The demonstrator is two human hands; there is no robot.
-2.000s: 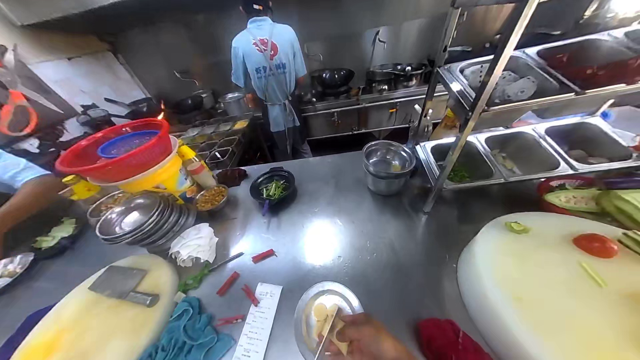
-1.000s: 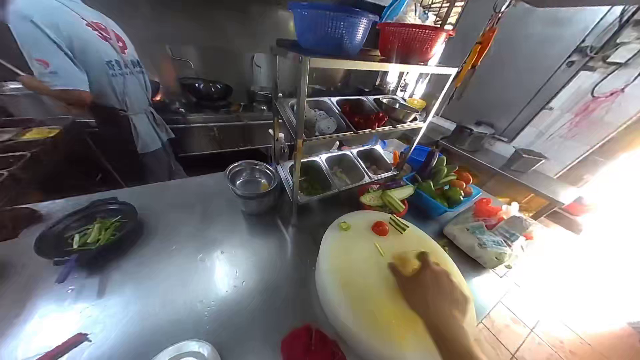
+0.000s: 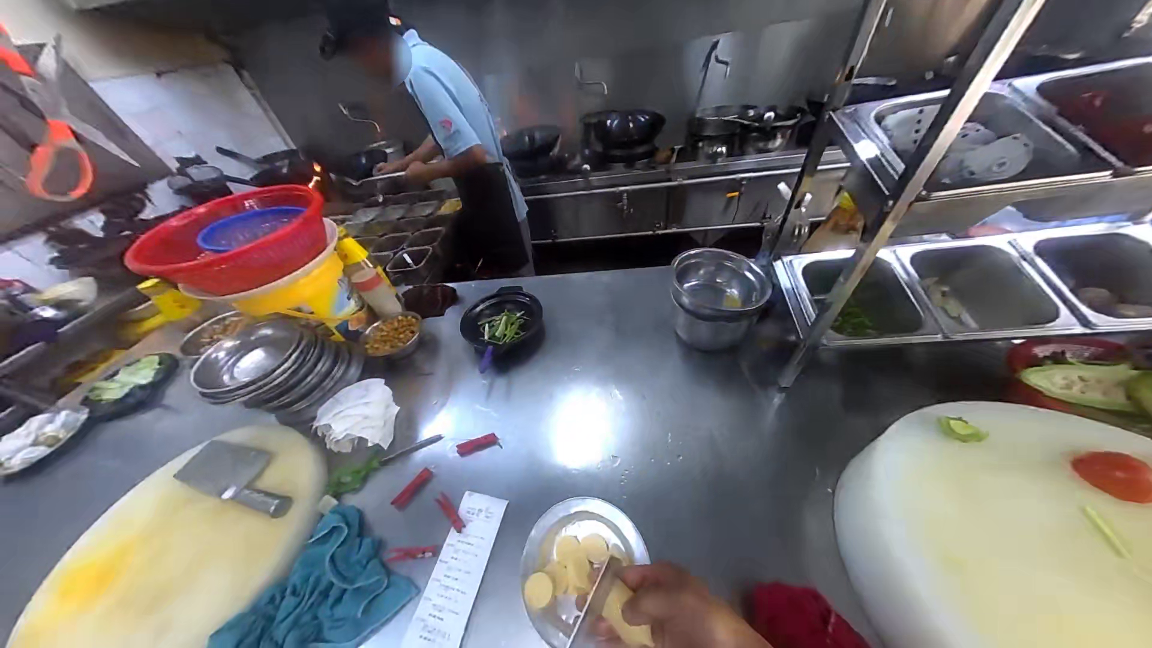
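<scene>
My right hand is over a round metal plate at the bottom centre, its fingers around pale yellow slices. A metal blade stands between those slices and others lying on the plate; its handle is not visible. More round yellow slices rest on the plate. My left hand is out of view. Left of the plate lie a long printed paper slip and several red clips. A dark red cloth is right of my hand.
A white cutting board with a tomato piece is at right. Another board holds a cleaver, beside a teal cloth. Metal bowls stand near the rack post. A person works at the stoves behind.
My right hand has moved from the right-hand cutting board to the metal plate, where more yellow slices now lie. The view has swung left. The person behind has turned side-on since the earliest frame.
</scene>
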